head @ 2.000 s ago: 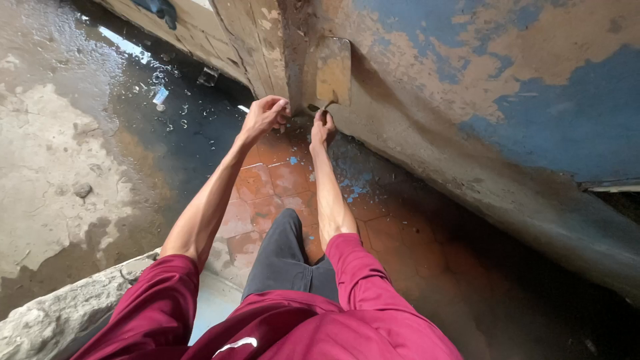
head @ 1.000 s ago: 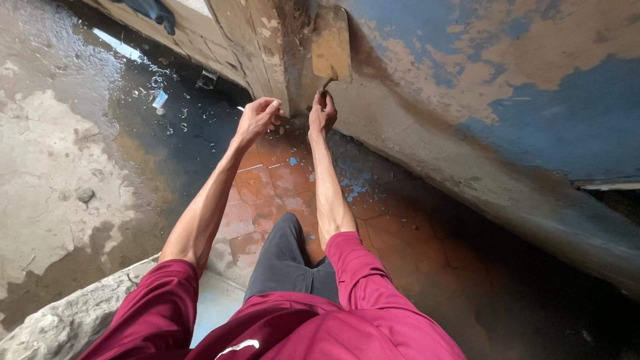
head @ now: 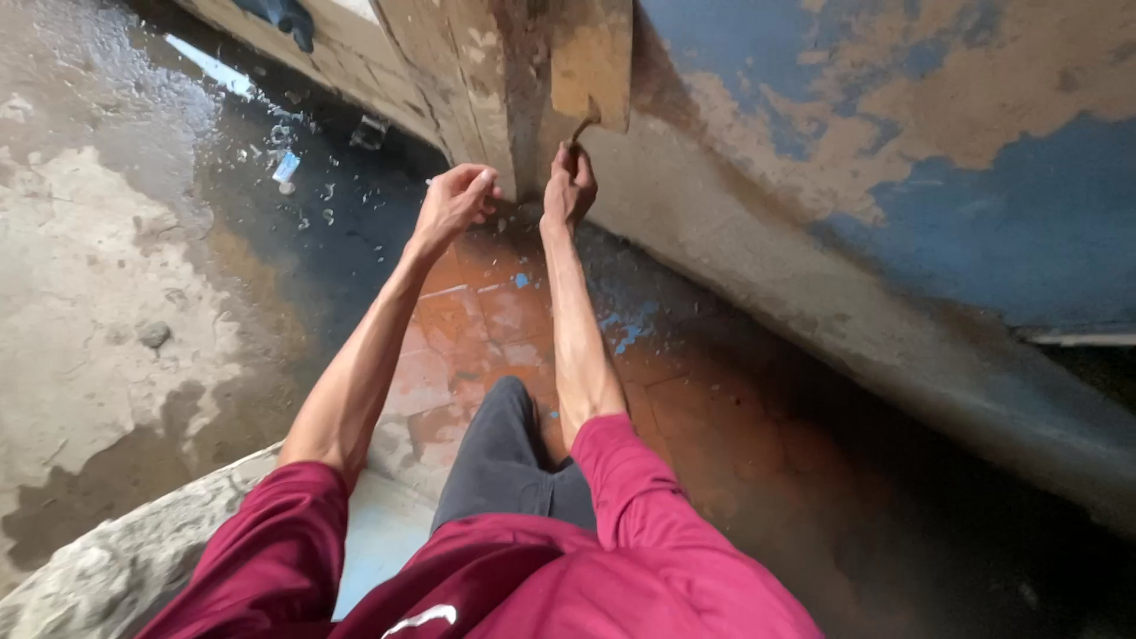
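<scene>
My right hand [head: 570, 191] grips the handle of a flat rectangular trowel [head: 590, 67]. Its bent metal neck rises from my fingers, and the tan-smeared blade lies near or against the wall beside the corner post; contact is unclear. Left of it, my left hand [head: 460, 200] is raised near the foot of the post [head: 475, 89], thumb and fingers curled together. A small white tip shows at its outer side; whether the hand holds it cannot be told.
A wall with patchy blue paint [head: 1003, 222] slopes along the right. Below are reddish floor tiles [head: 524, 319] with blue flecks. Dark water with litter [head: 286, 167] lies left, beside pale ground with a stone [head: 153, 335]. A rough ledge [head: 115, 555] is at lower left.
My right hand and the trowel have moved up in the view along the wall by the post. My left hand has shifted slightly upward, its fingers still curled.
</scene>
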